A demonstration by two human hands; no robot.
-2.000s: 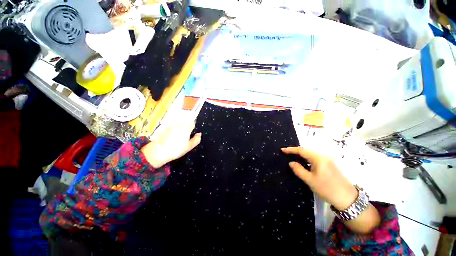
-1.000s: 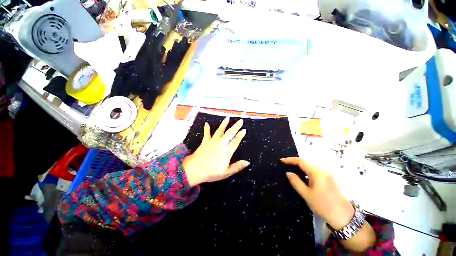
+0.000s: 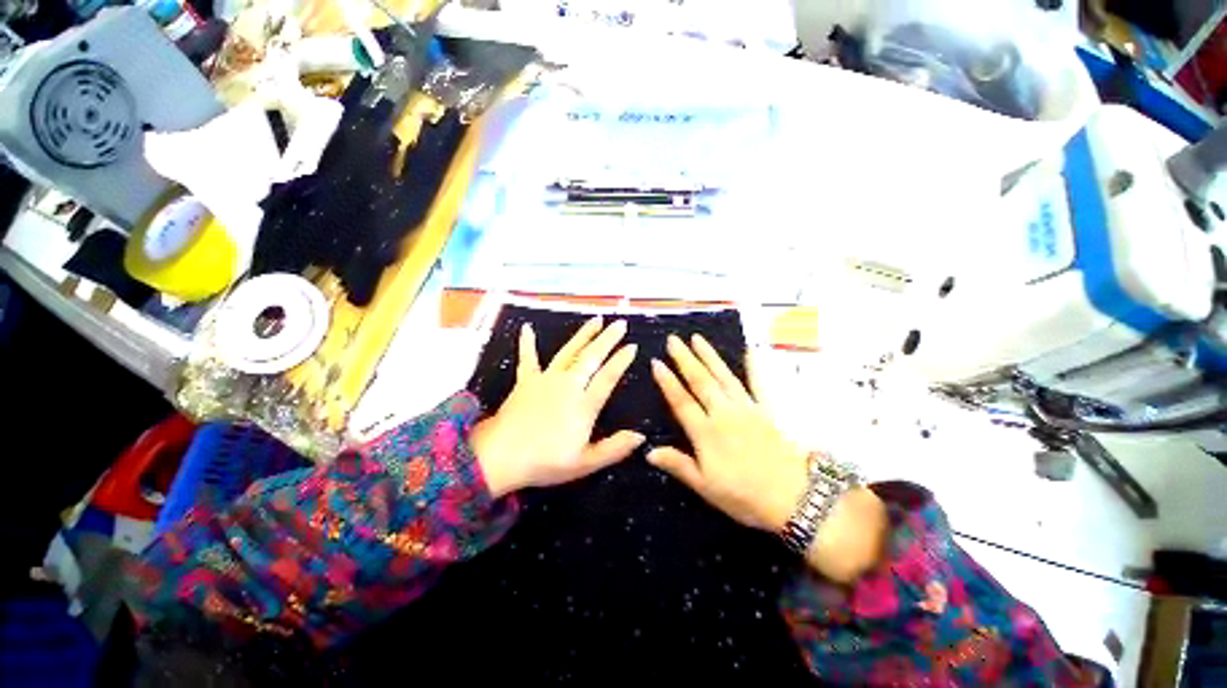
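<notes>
A black garment panel [image 3: 606,565] with tiny white specks lies over the table's front part, its far edge along the orange-brown bar [image 3: 464,307] of the clear sewing template [image 3: 511,242]. The template shows a slot with black and pale strips. My left hand [image 3: 559,410] lies flat on the panel's upper left, fingers spread. My right hand [image 3: 727,437] lies flat on its upper right, fingers spread, a metal watch on the wrist. The thumbs are close together. Neither hand grips anything. What lies under the cloth is hidden.
The white sewing machine [image 3: 1036,255] stands at the right. At the left are a yellow tape roll [image 3: 182,246], a white tape roll [image 3: 271,324], black cloth pieces [image 3: 357,202] and a grey device [image 3: 101,114]. A blue basket [image 3: 222,470] is below. A box edge [image 3: 1168,645] shows at lower right.
My left hand has moved right from the panel's left edge onto its upper part. My right hand has moved left from the right edge and now lies flat. The view has shifted.
</notes>
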